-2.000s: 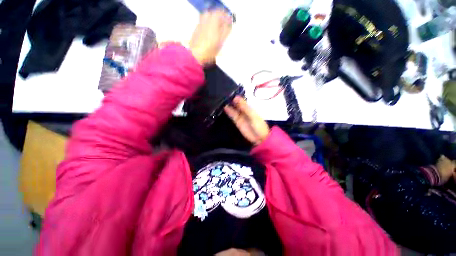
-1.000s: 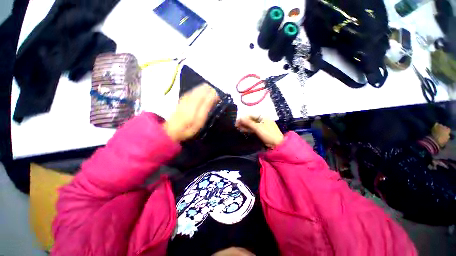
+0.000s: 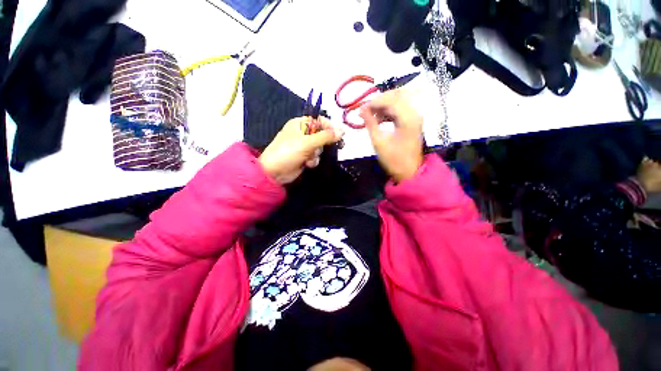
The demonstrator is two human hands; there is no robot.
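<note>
My left hand point(image 3: 293, 151) is closed around small dark-bladed snips point(image 3: 314, 103), blades pointing up, with a bit of red-orange at the fingers. It is over the black garment piece point(image 3: 272, 109), whose blunt flap lies on the table. Some dark beaded trim shows by the fingertips. My right hand point(image 3: 397, 134) is raised just right of it, beside the red-handled scissors point(image 3: 356, 94). Its fingertips are drawn together; whether they pinch a needle or thread is too small to tell. The hands are apart.
Yellow-handled pliers point(image 3: 233, 83) and a striped pouch point(image 3: 148, 112) lie left. A phone point(image 3: 248, 9) is at the top edge. A silver bead strand point(image 3: 441, 69), black bag point(image 3: 507, 43) and black-handled scissors point(image 3: 635, 94) are right. Another person's hand point(image 3: 649, 176) is far right.
The snips now show in my left hand, which was over the cloth without them visible. My right hand has risen towards the red scissors. The view has shifted; the phone is now cut off.
</note>
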